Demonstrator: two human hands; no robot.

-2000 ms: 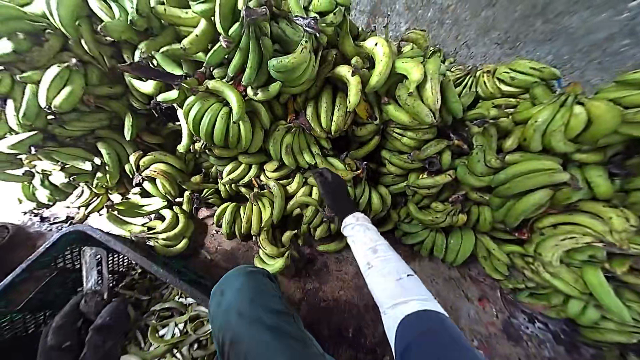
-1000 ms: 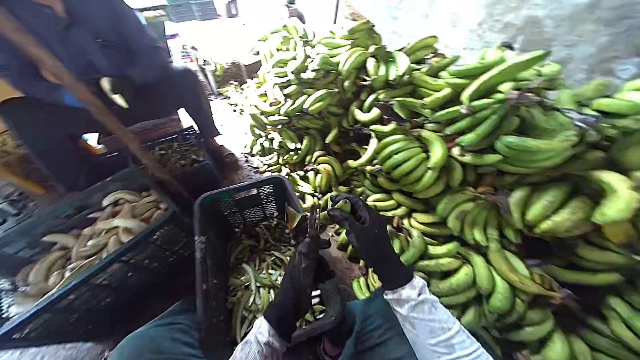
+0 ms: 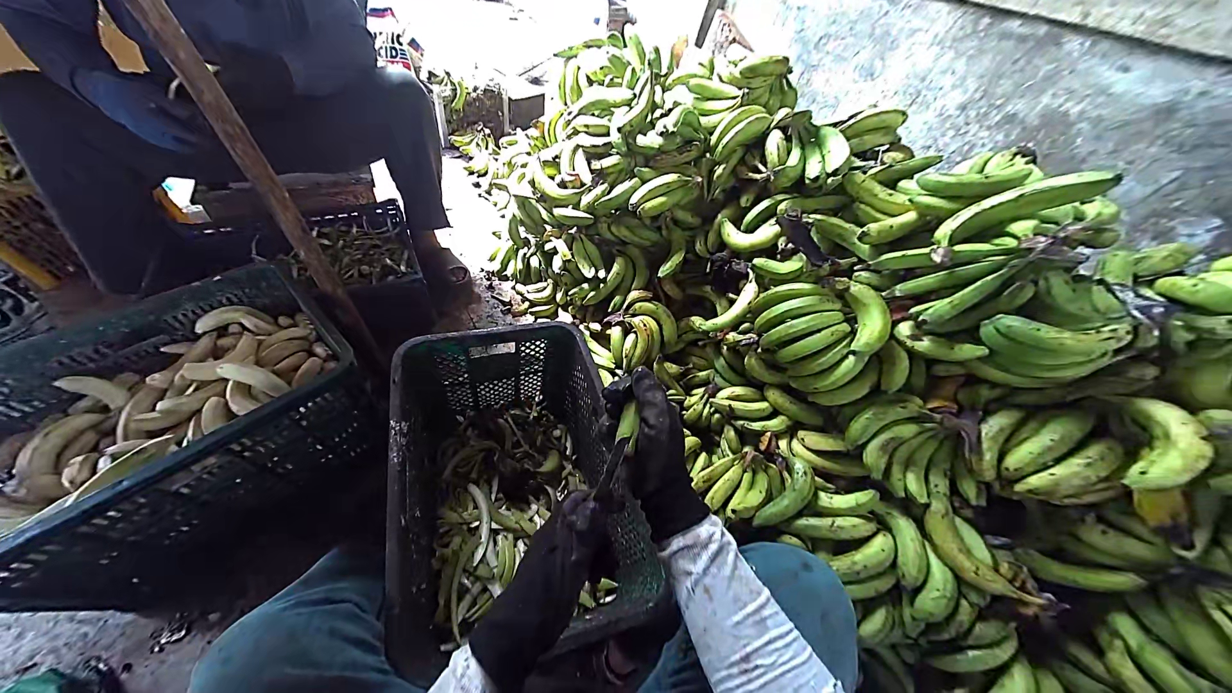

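Note:
Both hands wear black gloves and meet above the right side of a black plastic crate [image 3: 409, 462] of peels. My right hand [image 3: 659, 452] is closed around a small green plantain [image 3: 628, 423], most of it covered by the fingers. Lower and to the left, my left hand [image 3: 553, 558] grips a knife, whose dark blade [image 3: 610, 469] rests against or close by the plantain; its handle is hidden in the glove. Green and pale peels [image 3: 481, 539] lie inside the crate below.
A large heap of green plantains [image 3: 818, 337] fills the right side, before a grey wall [image 3: 1011, 96]. At left, a crate [image 3: 173, 481] holds peeled plantains [image 3: 231, 375]. A wooden pole [image 3: 250, 154] slants past it. Another person [image 3: 289, 115] sits behind, by a crate of peels [image 3: 356, 252].
Two seconds ago my right hand reached into the plantain heap; now it holds a plantain over the crate, close to my left hand. The view has swung left.

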